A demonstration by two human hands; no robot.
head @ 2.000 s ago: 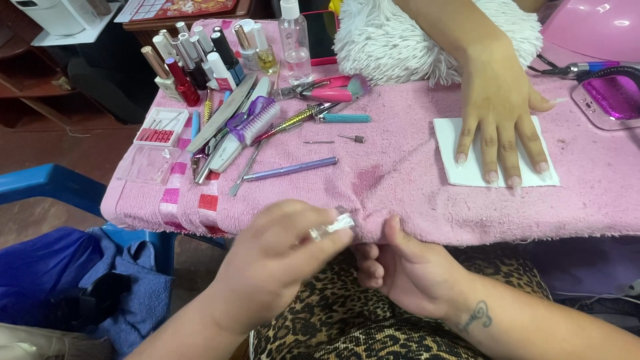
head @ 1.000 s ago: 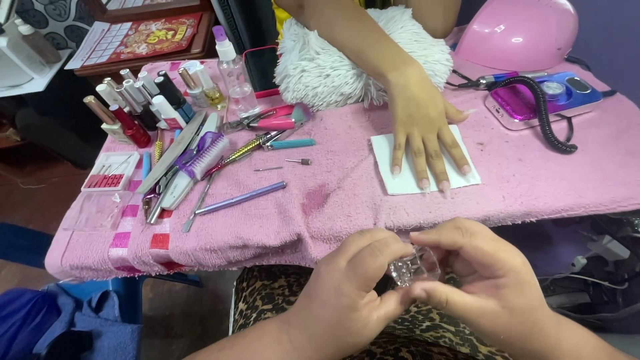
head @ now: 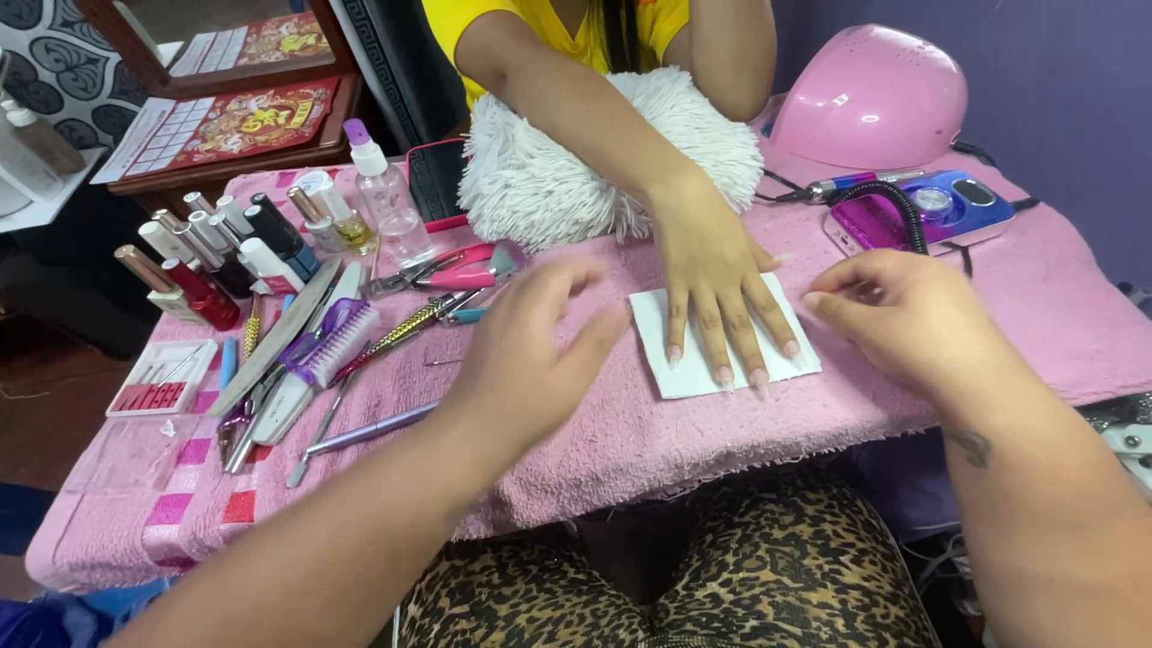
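Note:
My left hand [head: 535, 346], slightly blurred, is raised over the pink towel [head: 576, 459], left of a white paper pad [head: 688, 385]; its thumb and fingers are apart with nothing visible between them. My right hand [head: 891, 315] hovers on the pad's other side, fingers curled and thumb close to the index finger; whether something small is inside cannot be told. Between them, another person's hand [head: 715, 261] rests palm down on the pad, fingers spread, with long pale nails. That person's forearm lies across a fluffy white cushion [head: 612, 153].
Nail polish bottles [head: 202, 292], a spray bottle [head: 391, 211], pink-handled nippers [head: 468, 267], a nail file [head: 279, 337], a purple nail brush [head: 333, 346] and a drill bit case [head: 162, 378] crowd the left. A pink nail lamp [head: 868, 99] and a nail drill's control unit [head: 936, 211] stand at right.
My hands, together at the towel's near edge around a small clear object one second ago, have separated and moved up beside the other person's hand. The clear object is no longer seen.

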